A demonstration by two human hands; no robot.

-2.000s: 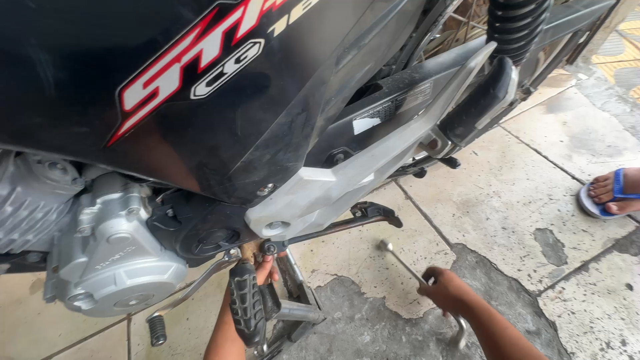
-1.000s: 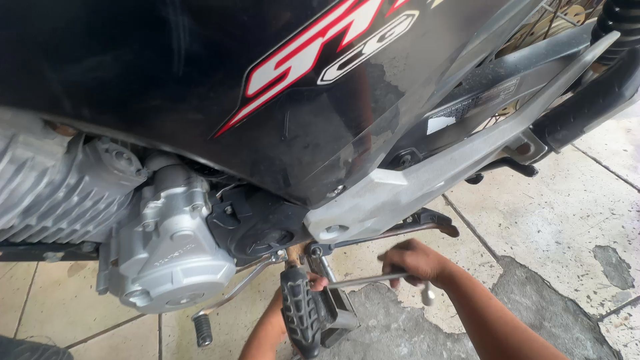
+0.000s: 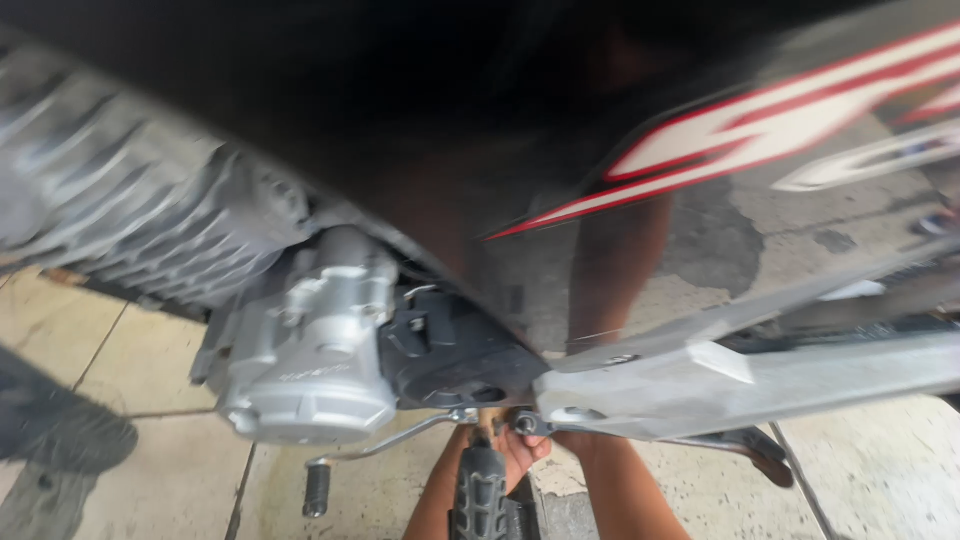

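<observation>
Behind the black rubber footpeg (image 3: 481,480) of a motorcycle, my left hand (image 3: 523,454) has its fingers curled close to the round metal pivot (image 3: 527,423) of the stand. Whether it grips anything is hidden. My right forearm (image 3: 626,480) rises just to the right, and that hand is mostly hidden behind the stand's pivot and the grey side piece (image 3: 660,405). Left of the hands is the gear lever (image 3: 390,442) with its rubber tip. No wrench shows in this view.
The silver engine case (image 3: 319,367) and finned cylinder (image 3: 142,187) fill the left, under a glossy black side panel (image 3: 450,150). The side stand (image 3: 757,450) reaches right above floor tiles (image 3: 885,465). Part of a tyre (image 3: 82,427) is at the lower left.
My right hand has moved left and in under the motorcycle, beside my left hand. The long metal wrench it held is out of sight. The view has shifted toward the engine.
</observation>
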